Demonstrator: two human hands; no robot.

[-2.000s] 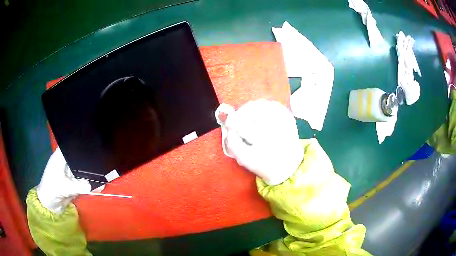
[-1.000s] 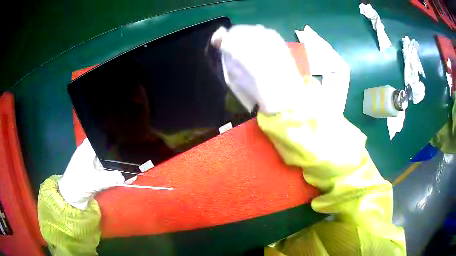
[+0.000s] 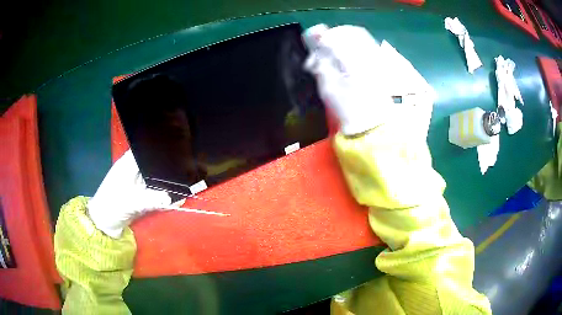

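Observation:
A black glossy LCD panel point(image 3: 228, 111) lies tilted over an orange-red foam pad point(image 3: 246, 240). Two small white tabs point(image 3: 292, 148) sit on its lower long edge. My gloved left hand point(image 3: 126, 194) grips the panel's lower left corner. A thin white strip point(image 3: 200, 211) sticks out beside its fingers over the pad. My gloved right hand point(image 3: 351, 74) is at the panel's upper right edge, slightly blurred, with a bunched white cloth point(image 3: 326, 67) that is hard to tell from the glove.
White wipes point(image 3: 416, 104) lie right of the pad. A squat bottle point(image 3: 468, 127) with a metal top stands farther right, with crumpled wipes point(image 3: 506, 83) around it. Another foam pad point(image 3: 21, 203) is at the left. A person's yellow sleeve point(image 3: 548, 169) shows at the right edge.
My right hand has moved from the panel's lower right corner up to its upper right edge. The panel and my left hand appear farther right in the view; the left hand keeps its grip.

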